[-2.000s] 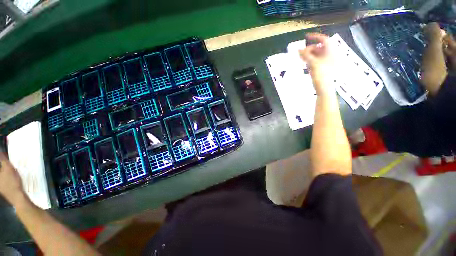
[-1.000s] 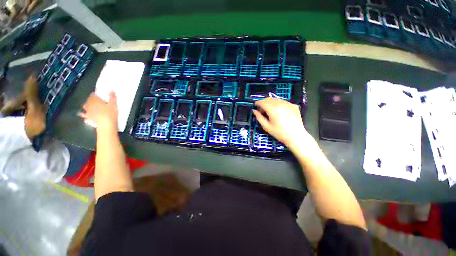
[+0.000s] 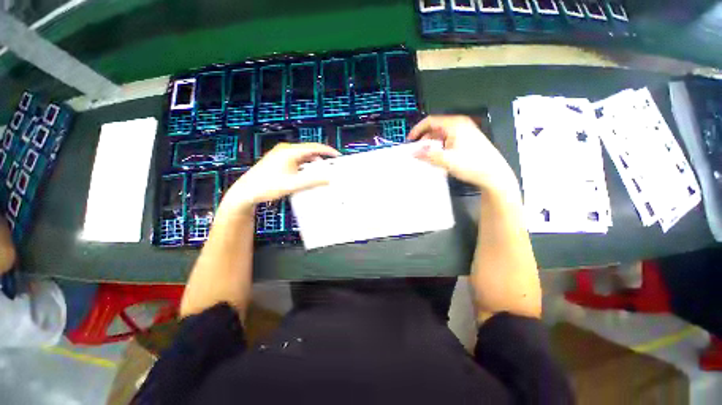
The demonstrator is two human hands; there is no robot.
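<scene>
My left hand (image 3: 283, 174) and my right hand (image 3: 467, 150) hold a white adhesive sheet (image 3: 376, 198) by its upper left and upper right parts, over the lower right of the housing tray. The black housing tray (image 3: 162, 158) bears rows of phone front housings (image 3: 271, 88) with teal edges, some turned sideways. The top-left housing has a white screen adhesive frame (image 3: 183, 94). The sheet and my hands hide several lower housings. The fingertips of both hands are slightly blurred.
The fresh sheet stack (image 3: 120, 180) lies left of the tray. Two piles of spent sheets (image 3: 560, 170) lie at right. A dark phone-sized item (image 3: 480, 119) is mostly hidden behind my right hand. Other trays stand behind (image 3: 522, 24) and at far left (image 3: 30, 158). A person's sleeve shows at far right.
My left hand has left the stack and come right with a white sheet. My right hand has moved up from the tray's lower right and now holds the sheet too.
</scene>
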